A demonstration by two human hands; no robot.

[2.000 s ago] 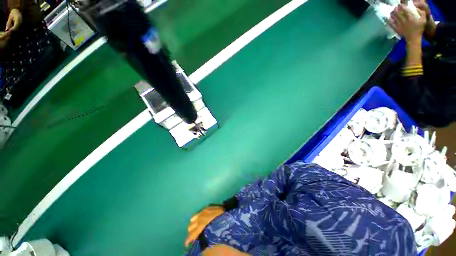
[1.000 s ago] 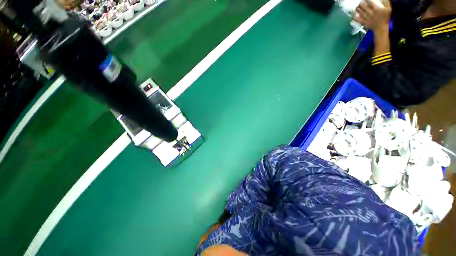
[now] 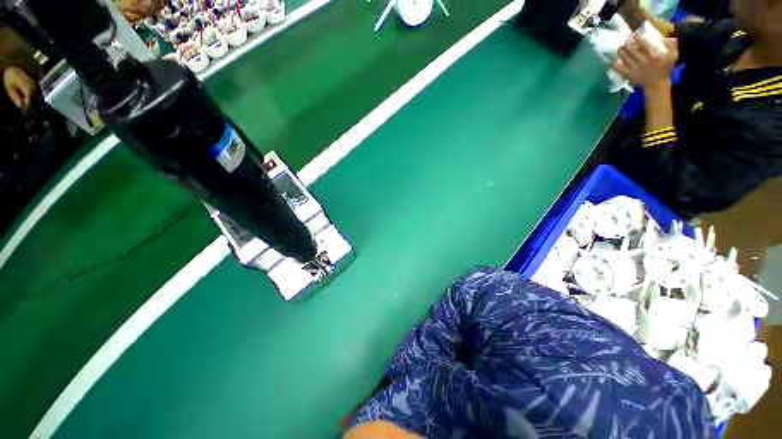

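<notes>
A black electric screwdriver (image 3: 197, 154) hangs over the belt with a small blue-white label. Its tip reaches down to the front end of a white and dark screw feeder (image 3: 296, 279) standing on the green belt, and hides part of it. No hand is on the screwdriver. A patch of bare skin (image 3: 383, 429) shows at the bottom edge below the blue patterned clothing. I cannot tell which body part it is. Neither of my hands can be made out.
A blue bin (image 3: 549, 231) full of white housings (image 3: 677, 300) stands at the right. Another person's hands (image 3: 647, 56) hold a white part at upper right. A white unit with splayed antennas (image 3: 415, 10) lies at the top. Small white cups (image 3: 231, 34) stand in rows at upper left.
The hand seen at the bottom two seconds ago is out of sight. The view has shifted, so screwdriver and feeder appear farther left and lower. The unit with antennas has appeared at the top.
</notes>
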